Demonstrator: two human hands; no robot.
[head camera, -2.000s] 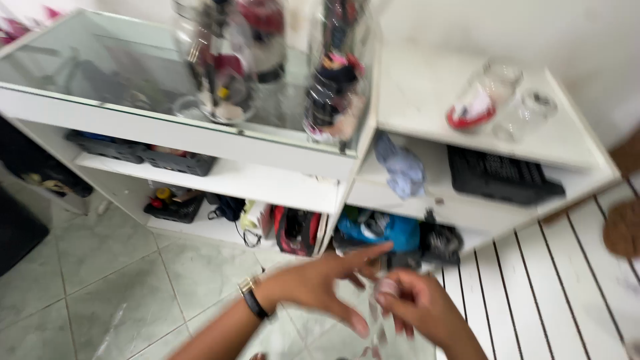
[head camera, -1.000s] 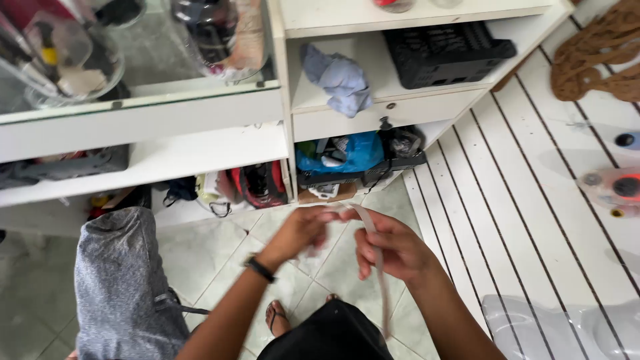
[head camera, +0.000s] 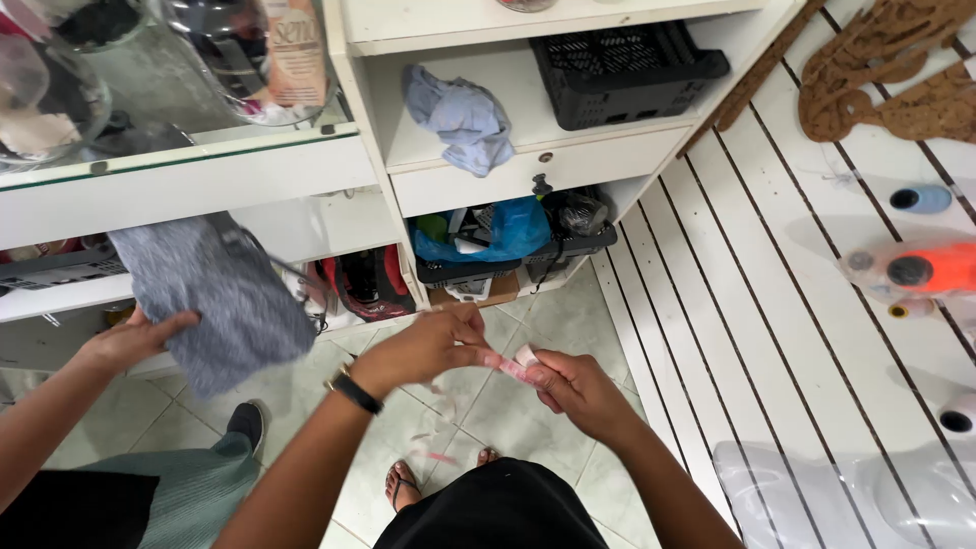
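A narrow pale pink-and-white tape (head camera: 517, 369), with markings too blurred to read, is stretched between my hands over the tiled floor. My left hand (head camera: 427, 347), with a black-strapped watch (head camera: 355, 390) at its wrist, pinches one part between thumb and fingers. Just to the right, my right hand (head camera: 568, 385) grips another part, a loop of it showing above the thumb. Blurred strands hang below, between the hands.
At left another person's hand (head camera: 141, 339) holds a grey cloth (head camera: 217, 297). Ahead, a white cabinet (head camera: 457, 183) holds a blue cloth (head camera: 461, 118) and black baskets (head camera: 625, 88). Thread spools (head camera: 921, 200) and clear plastic (head camera: 808, 488) lie on the white slatted surface at right.
One second ago a longer strip hung from my right hand; now a short piece spans both hands. The other person's hand has come into view with the grey cloth, which is now higher and farther right.
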